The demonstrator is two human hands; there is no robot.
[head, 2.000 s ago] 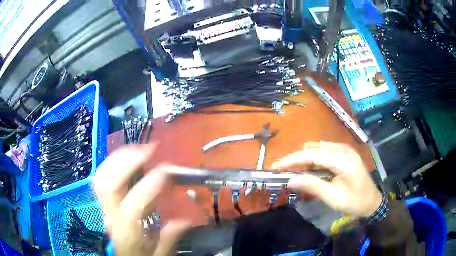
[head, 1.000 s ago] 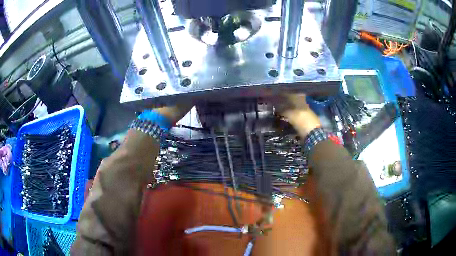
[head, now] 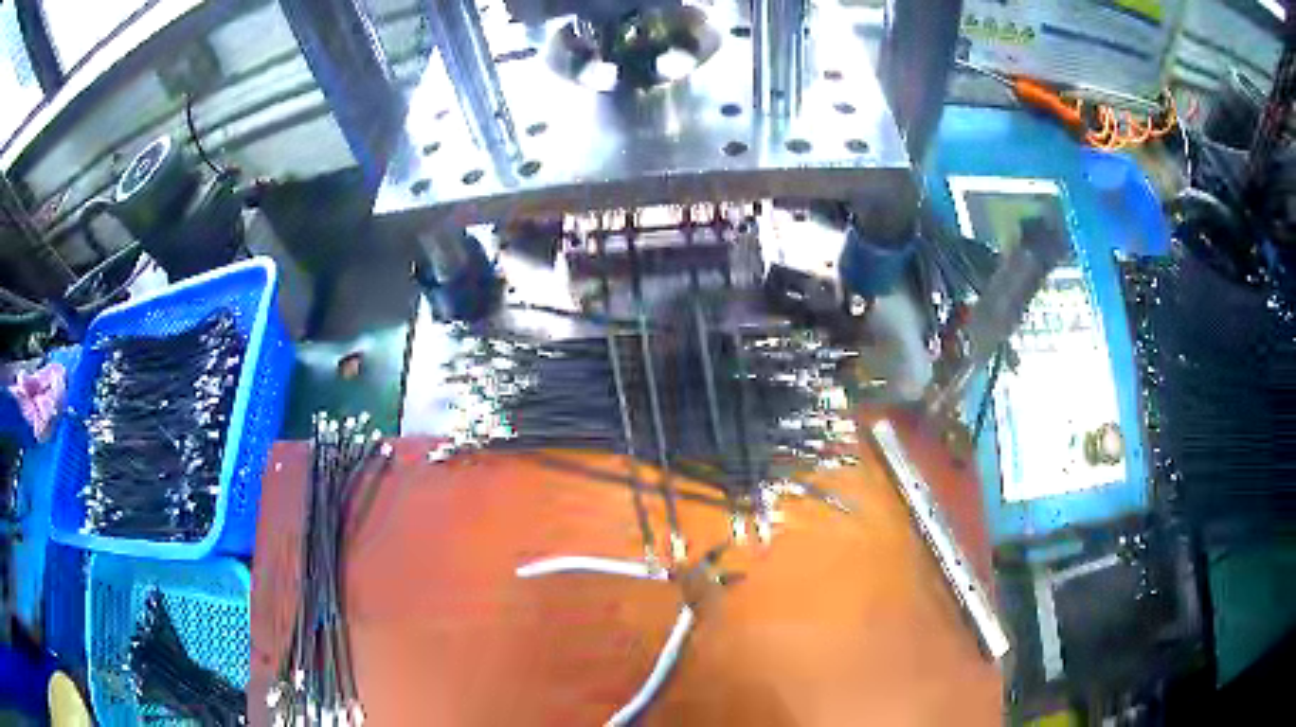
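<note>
Neither of my hands shows clearly. Under the heavy silver mould plate (head: 647, 149), a loading bar (head: 661, 222) with a row of small blocks sits in the tooling. Several black cables (head: 621, 405) hang from its front over the finished cable pile (head: 554, 398), their metal ends reaching the reddish-brown board (head: 427, 568). Side cutters (head: 691, 580) with white handles lie open on the board. A second narrow silver bar (head: 938, 540) lies at the board's right edge. A cable bundle (head: 324, 568) lies along its left edge.
At left stand a large blue basket (head: 267, 355) full of cables and a light-blue mesh basket (head: 100, 618) with fewer. At right are the control panel (head: 1066, 384) and bulk black cables (head: 1222, 384). A small beige shape (head: 67, 704) at the lower left edge is unclear.
My hands, which were under the mould plate, are out of the picture. The loading bar now shows in the tooling with cables hanging from it. The view has shifted, showing more of the board.
</note>
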